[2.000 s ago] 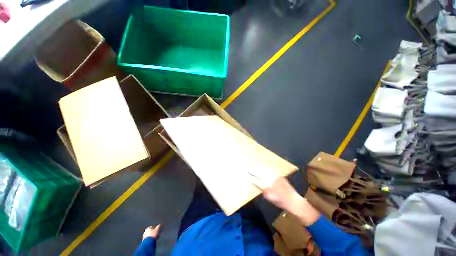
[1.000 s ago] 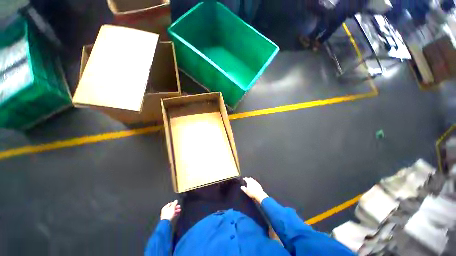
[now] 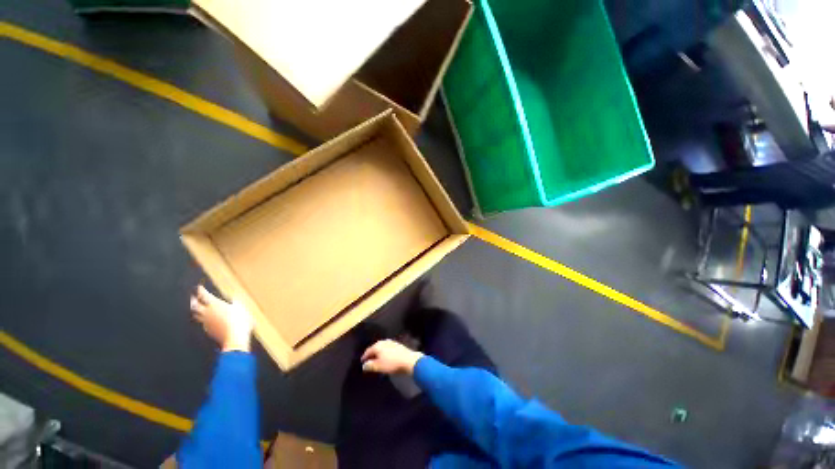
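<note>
An open brown carton sits low in front of me, turned at a slant. A flat tan cardboard pad lies inside it and covers its bottom. My left hand is at the outside of the carton's lower left wall, with its fingers spread; contact with the wall is unclear. My right hand is below the carton's near edge, over my dark trousers, with its fingers curled. Whether it holds anything is not clear.
A second open carton with a loose tan pad on top stands behind. An empty green tote is beside it. A person's leg and a metal-legged stand are at the right. Yellow lines cross the floor.
The pad that my right hand held earlier now lies inside the carton. My view has turned, so the carton appears slanted. My left hand has come up beside the carton's wall.
</note>
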